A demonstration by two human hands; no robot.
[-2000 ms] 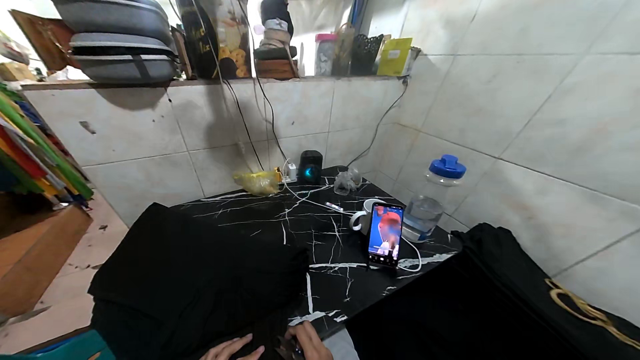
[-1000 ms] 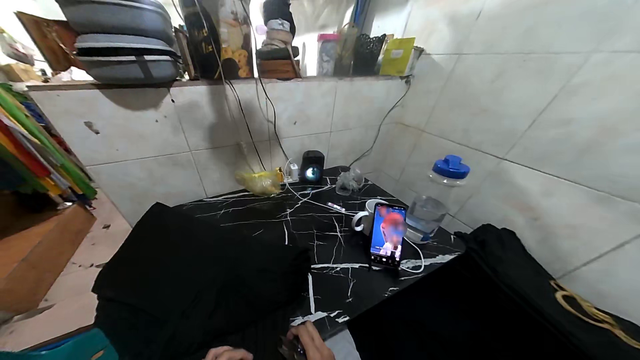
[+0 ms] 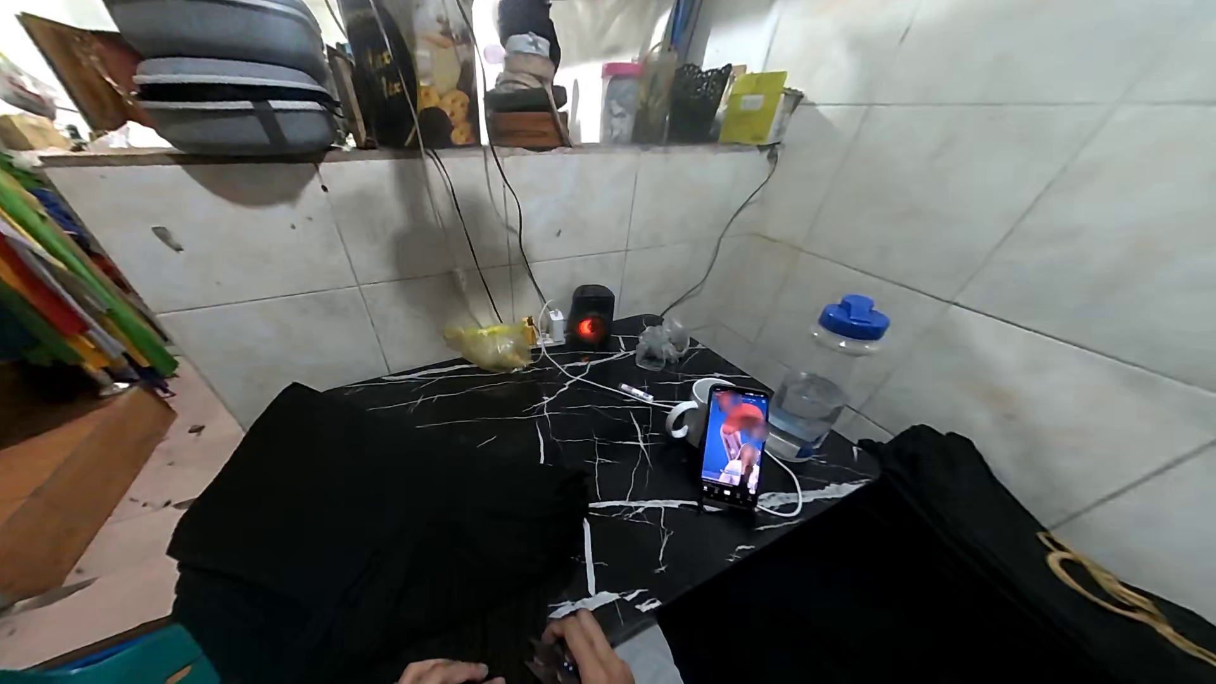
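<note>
Low in the view, my left hand (image 3: 445, 671) rests at the lower edge of a dark, bunched black cloth (image 3: 361, 532). Beside it, my right hand (image 3: 589, 648) curls around a small dark object (image 3: 553, 659), too blurred to name. Another black cloth (image 3: 855, 589) with a tan cord (image 3: 1107, 584) lies at the right. A smartphone (image 3: 734, 446) with its screen lit leans upright against a white mug (image 3: 698, 408) behind the right hand.
On the black marble-patterned table (image 3: 494, 408) stand a water bottle with a blue lid (image 3: 817, 380), a small speaker (image 3: 591, 318), a yellow plastic bag (image 3: 494, 346) and a white cable (image 3: 598, 383). Tiled walls border it. Grey cases (image 3: 237, 119) sit on the ledge.
My left hand has moved left, away from my right hand, compared with two seconds ago. The speaker's light has turned from blue to red.
</note>
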